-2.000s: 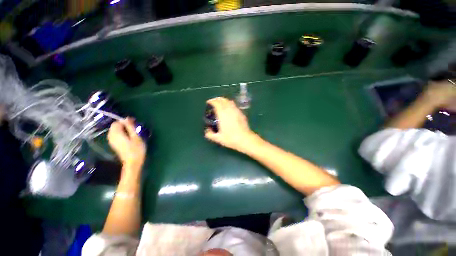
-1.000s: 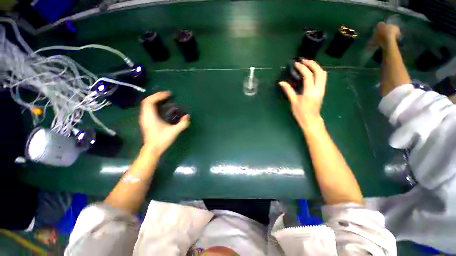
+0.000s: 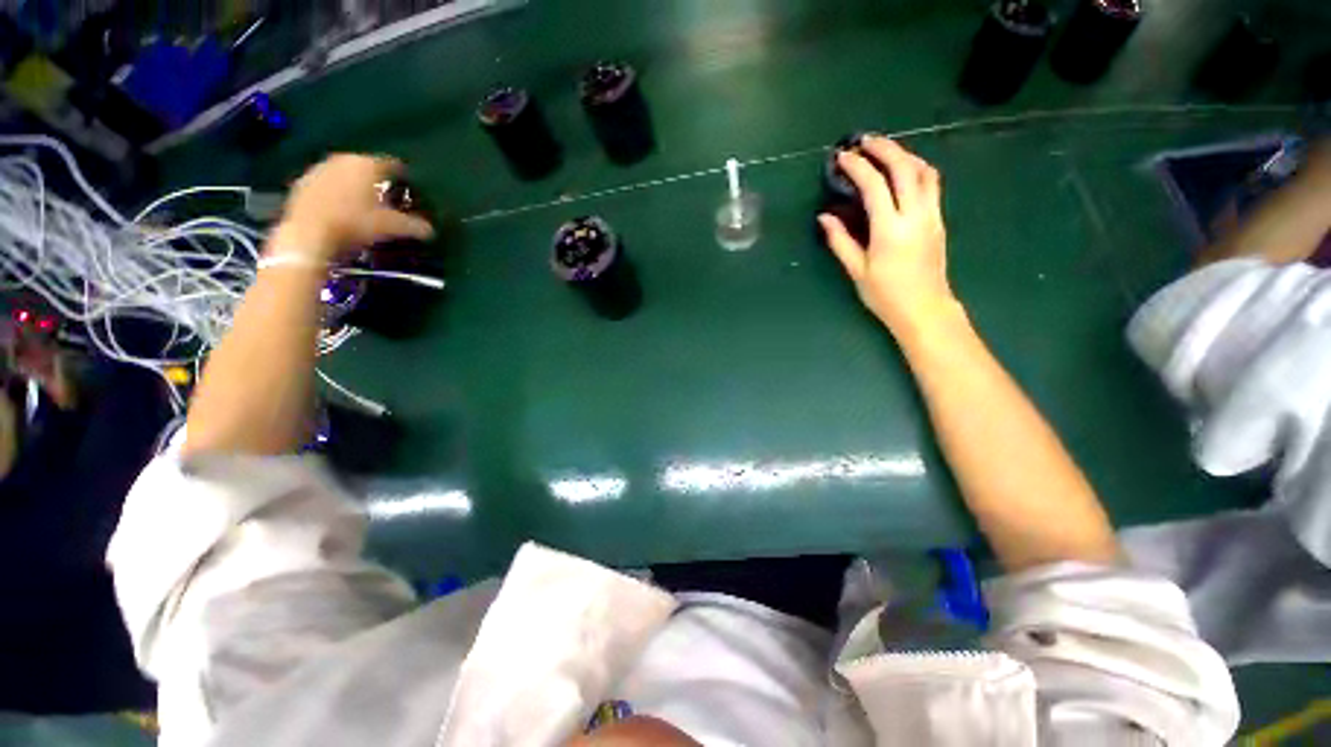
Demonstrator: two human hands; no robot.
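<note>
My right hand (image 3: 902, 241) is around a black cylindrical unit (image 3: 847, 172) that stands on the green bench, right of the small clear bottle. My left hand (image 3: 348, 207) is on a black unit (image 3: 396, 194) beside the white cables at the left; its fingers cover part of the unit. Another black unit (image 3: 596, 267) stands alone near mid-bench, its round top dark with small pale reflections. More units by the cables show a bluish-purple lit top (image 3: 340, 292), partly hidden by my left arm.
White USB cables (image 3: 110, 256) lie tangled at the left. A clear bottle with a white stick (image 3: 737, 222) stands mid-bench. Waiting black units (image 3: 620, 114) stand along the far side. A neighbour's sleeve (image 3: 1241, 365) and a dark tray (image 3: 1219, 183) are at the right.
My left hand has let go of its unit, which now stands mid-bench, and has moved left and away to a unit by the cables. My right hand stays at its unit.
</note>
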